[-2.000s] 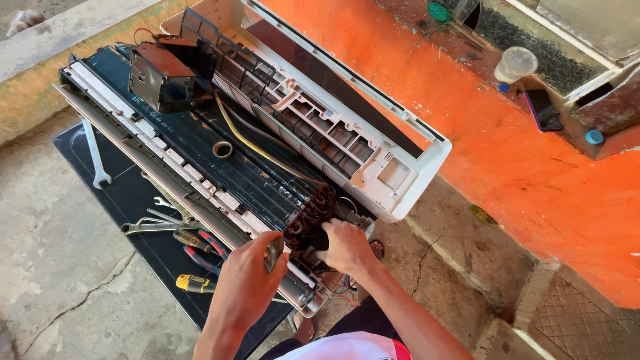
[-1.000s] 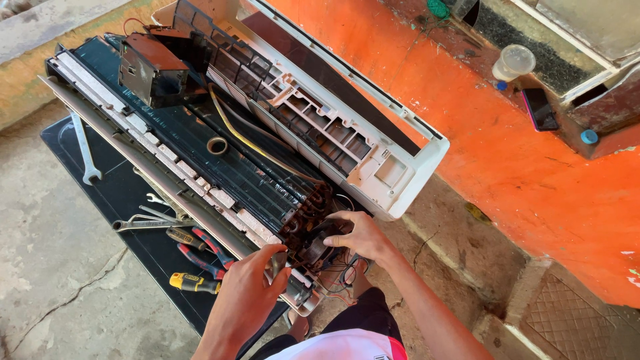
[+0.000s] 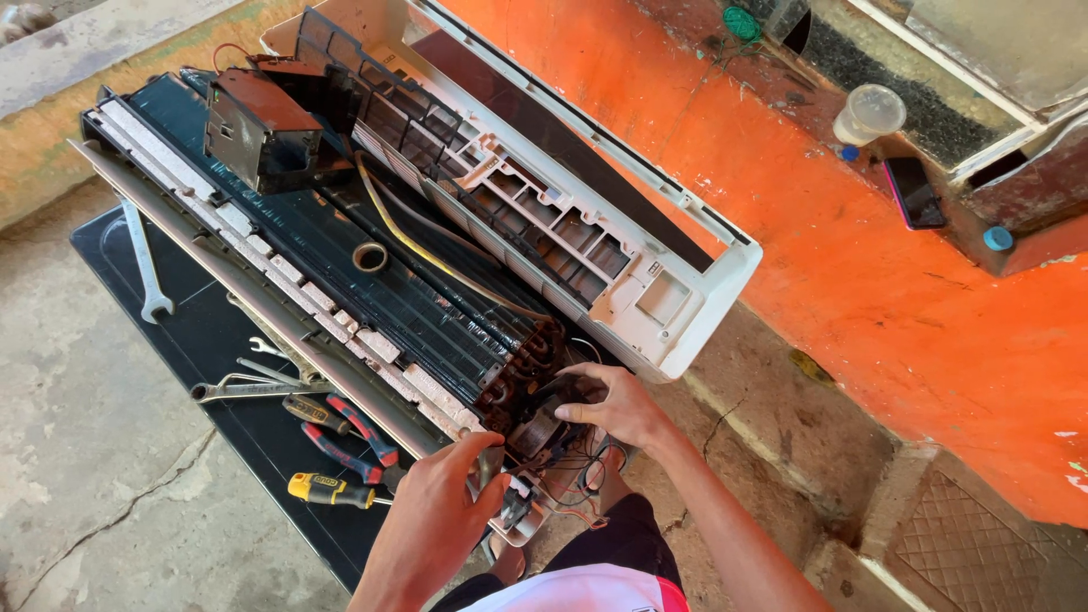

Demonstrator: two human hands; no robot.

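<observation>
An opened air conditioner indoor unit lies across a black table, its finned coil [image 3: 425,319] facing up and copper pipe bends [image 3: 534,348] at the near end. My right hand [image 3: 608,404] has its thumb and fingers around a dark part beside a motor [image 3: 537,432] at that end. My left hand [image 3: 455,489] is at the near left corner, its thumb and index finger around a small dark object [image 3: 489,463] that I cannot make out. Loose wires [image 3: 586,476] hang below my right hand. A black metal box [image 3: 268,127] and a brass-coloured ring [image 3: 370,257] rest on the coil.
The white front casing [image 3: 718,306] lies behind the unit. On the black table [image 3: 200,327] are a wrench [image 3: 144,259], red-and-black pliers [image 3: 344,446], a yellow-handled screwdriver [image 3: 327,490] and several other tools. A phone [image 3: 914,194] and a plastic cup [image 3: 871,115] stand on a ledge by the orange wall.
My right hand has shifted from in among the parts by the pipe bends to their outer side, with its fingers more spread. My left hand stays at the corner.
</observation>
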